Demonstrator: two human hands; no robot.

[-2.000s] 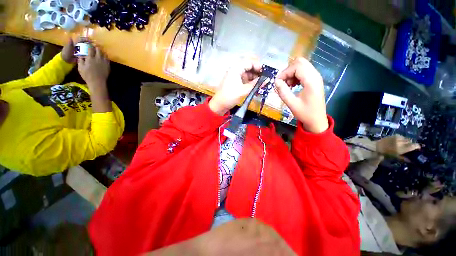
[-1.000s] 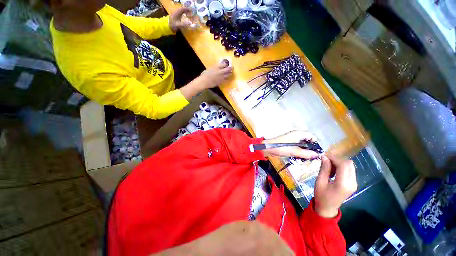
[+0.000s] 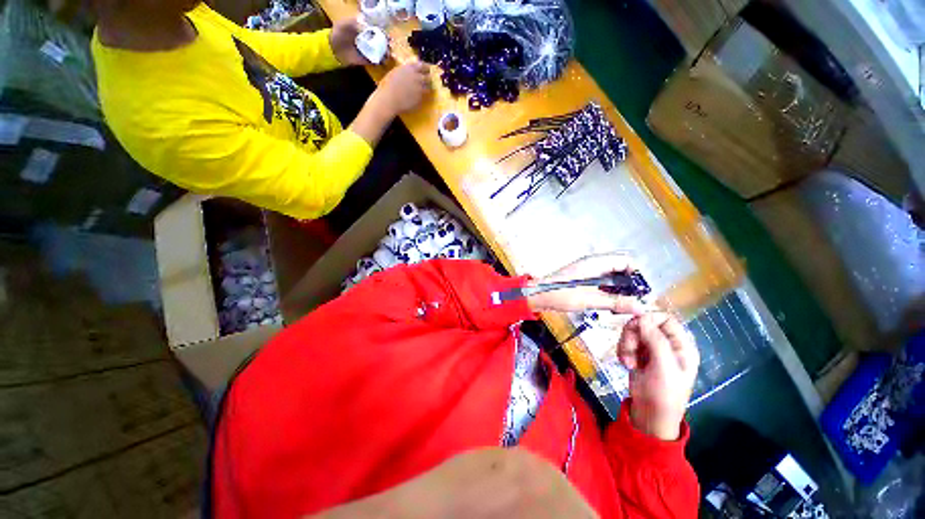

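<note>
My left hand (image 3: 580, 288) holds a small black head piece (image 3: 629, 284) near its fingertips. A narrow black strap (image 3: 553, 288) runs from it back along the hand to the red sleeve and ends in a pale tip. My right hand (image 3: 661, 365) is just below the head piece with fingers curled and thumb close to them; whether it pinches anything small is unclear. A pile of strap assemblies (image 3: 580, 148) with speckled black-and-white heads lies further up the board. Another small strap piece shows partly below my left hand.
Clear plastic (image 3: 725, 340) lies on the orange-yellow board (image 3: 487, 137). A white sleeve (image 3: 452, 129) stands near small black caps (image 3: 477, 69). A person in yellow (image 3: 233, 122) works at left. Open cartons (image 3: 188, 274) stand beside me; a blue bin (image 3: 872, 416) is at lower right.
The view has swung towards the person in yellow. My right hand has drawn slightly down from the head piece, fingers curling. The other person's hand moved up to the black caps, and a white sleeve now stands there.
</note>
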